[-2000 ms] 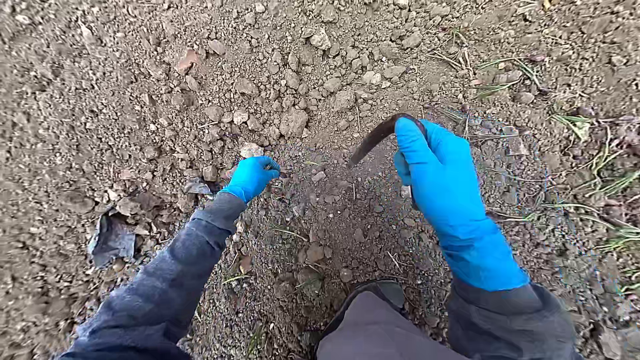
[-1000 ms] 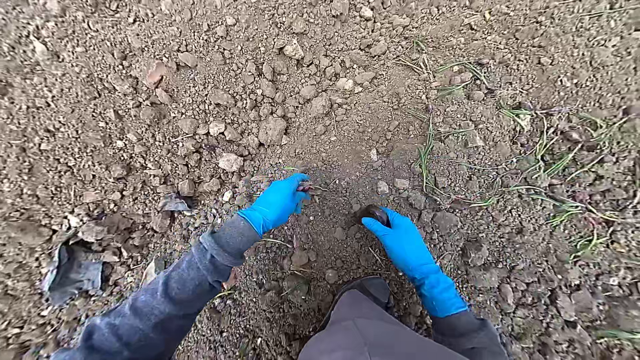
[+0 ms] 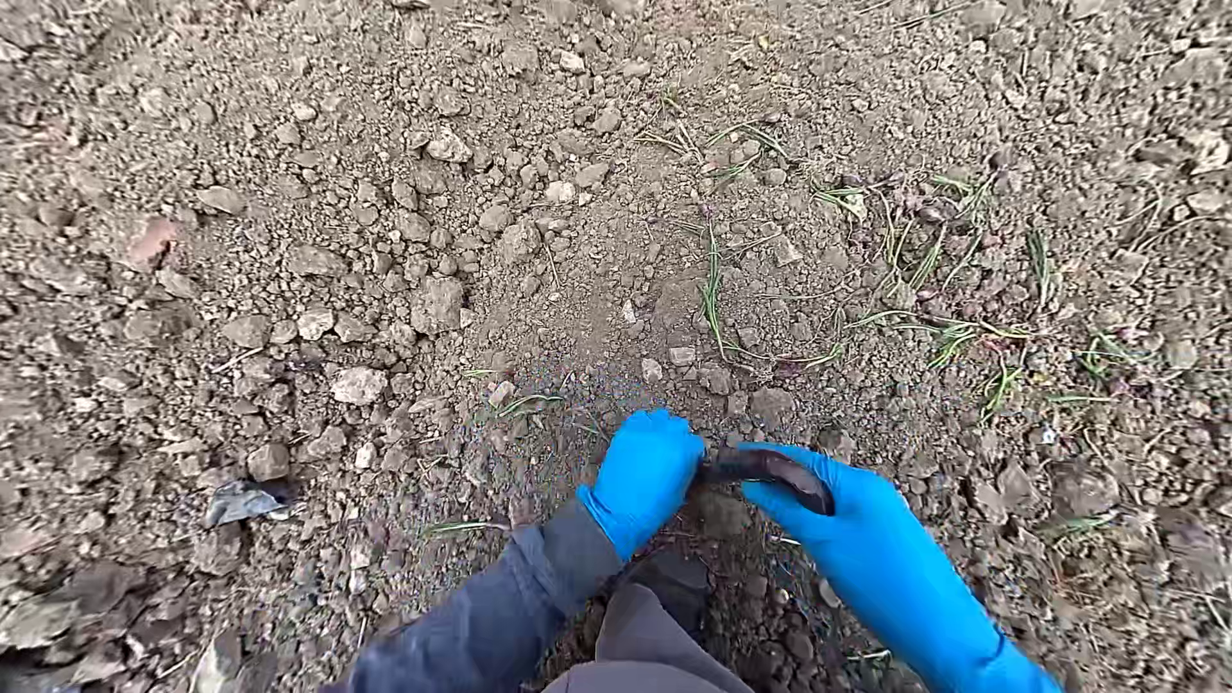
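Note:
My right hand (image 3: 847, 510), in a blue glove, grips a dark curved tool (image 3: 775, 470) that looks like a small sickle or hook. The tool's far end reaches toward my left hand (image 3: 650, 472), also blue-gloved, with its fingers curled just left of it. Whether the left hand holds the tool's end or something small is hidden by its fingers. Both hands are low over loose, stony soil (image 3: 597, 327), just above my shoe (image 3: 674, 577). Thin green weeds (image 3: 712, 289) lie on the soil ahead of the hands.
More uprooted-looking green weeds (image 3: 953, 337) are scattered at the right. Stones and clods cover the ground, among them a pale stone (image 3: 359, 385) at the left. A grey scrap (image 3: 241, 502) lies at lower left, and a reddish fragment (image 3: 154, 239) at upper left.
The hands have come together; they were apart in both earlier frames. The curved tool, raised in the right hand two seconds ago, is now low beside the left hand. The view has shifted right.

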